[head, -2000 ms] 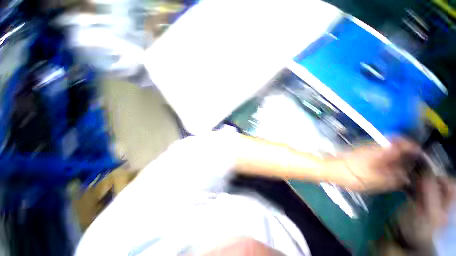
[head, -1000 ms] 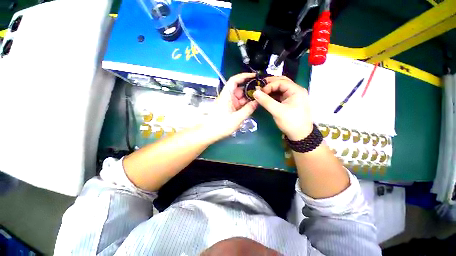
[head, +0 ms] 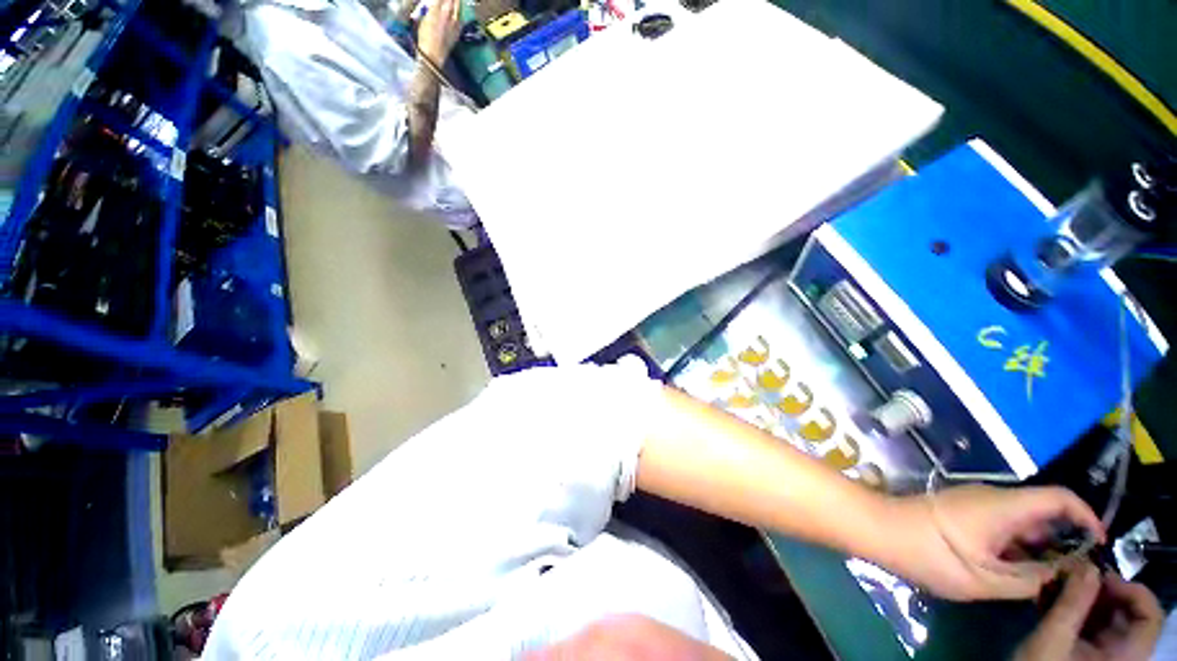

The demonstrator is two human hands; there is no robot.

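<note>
My left hand (head: 987,540) is at the lower right, its fingertips closed around a small dark round unit (head: 1069,532) that is mostly hidden by the fingers. My right hand (head: 1095,617) is cut off by the lower right corner, with curled fingers just below the left fingertips. Whether it also grips the unit cannot be told. A carrier sheet of gold pieces (head: 803,416) lies beyond my left forearm, before the blue glue dispenser controller (head: 1000,304). A dispensing syringe (head: 1078,235) stands on the controller, with a thin pale tube looping down by my hands.
A large white foam cover sheet (head: 697,162) lies left of the controller. Clear film scraps (head: 891,600) lie on the green mat below my left forearm. Another person's arm (head: 423,97) is at the upper left. Blue shelving (head: 142,329) and an open cardboard box (head: 258,480) stand beyond the floor.
From one second ago, the view has swung left, so my hands and the controller sit further right. The shelving and other person show now; the red clamp grip and paper have left view.
</note>
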